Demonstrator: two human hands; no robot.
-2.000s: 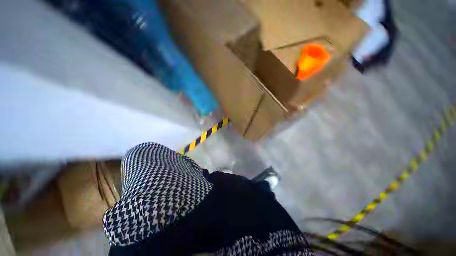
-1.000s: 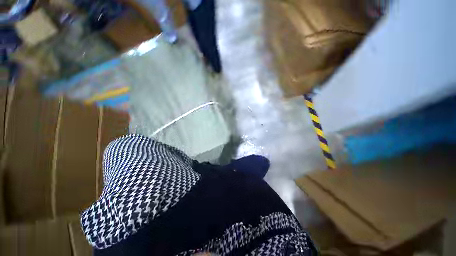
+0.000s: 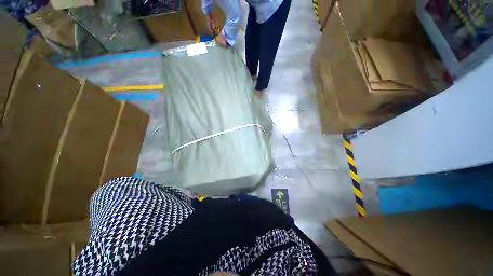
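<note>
A large grey-green woven-sack bale (image 3: pixel 216 102) lies in front of me with a white strapping band (image 3: pixel 219 133) around its near part. A white label (image 3: pixel 197 49) is at its far end. Another person's hand (image 3: pixel 221 40) is at the bale's far end. My houndstooth sleeve (image 3: pixel 138 221) and dark clothing fill the bottom of the view. Neither of my hands can be made out; a small blurred skin-coloured patch at the bottom edge is too small to tell.
Brown cartons (image 3: pixel 65 145) stand along the left. Open cartons (image 3: pixel 373 70) and a white panel (image 3: pixel 427 135) are at the right. Black-and-yellow tape (image 3: pixel 354 175) marks the floor. The other person's dark trousers (image 3: pixel 266 46) show beyond the bale.
My view has swung from an open carton with an orange object to the bale. Since one second ago, more of the bale and the other person has come into view.
</note>
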